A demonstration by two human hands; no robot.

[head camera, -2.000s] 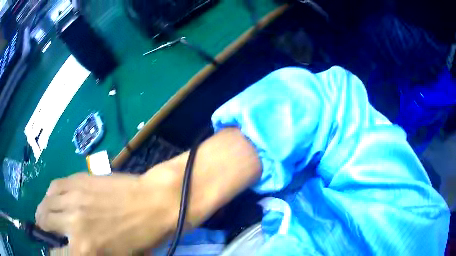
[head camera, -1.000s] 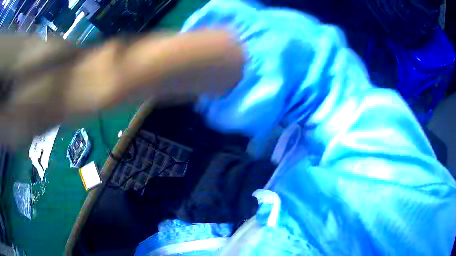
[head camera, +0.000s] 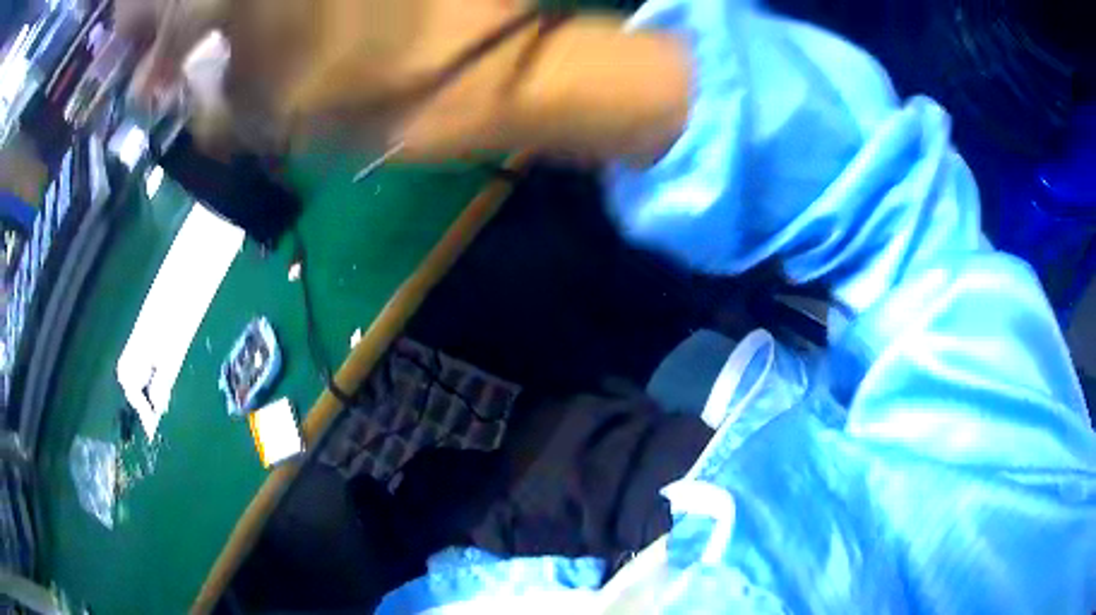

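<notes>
A pale-blue-rimmed watch housing (head camera: 250,365) with a dark board inside lies open on the green mat. Beside it, by the bench edge, lies a flat white battery (head camera: 279,433) with a yellow-orange taped edge. My right hand (head camera: 240,72) is at the top left, strongly blurred, above the mat and away from both. A small whitish patch shows at its fingers; I cannot tell if it is held. A dark cable crosses the wrist. My left hand is not in view.
A long white paper strip (head camera: 180,306) lies on the mat, with a black block (head camera: 234,186) at its upper end. A crumpled clear bag (head camera: 94,481) and tiny bits lie lower left. A gridded tray (head camera: 421,415) with dark wires sits below the wood-coloured bench edge (head camera: 397,315).
My right hand has moved from the lower left beside the battery, across the left side, to the top left. The housing and battery keep their places beside each other; the view has shifted.
</notes>
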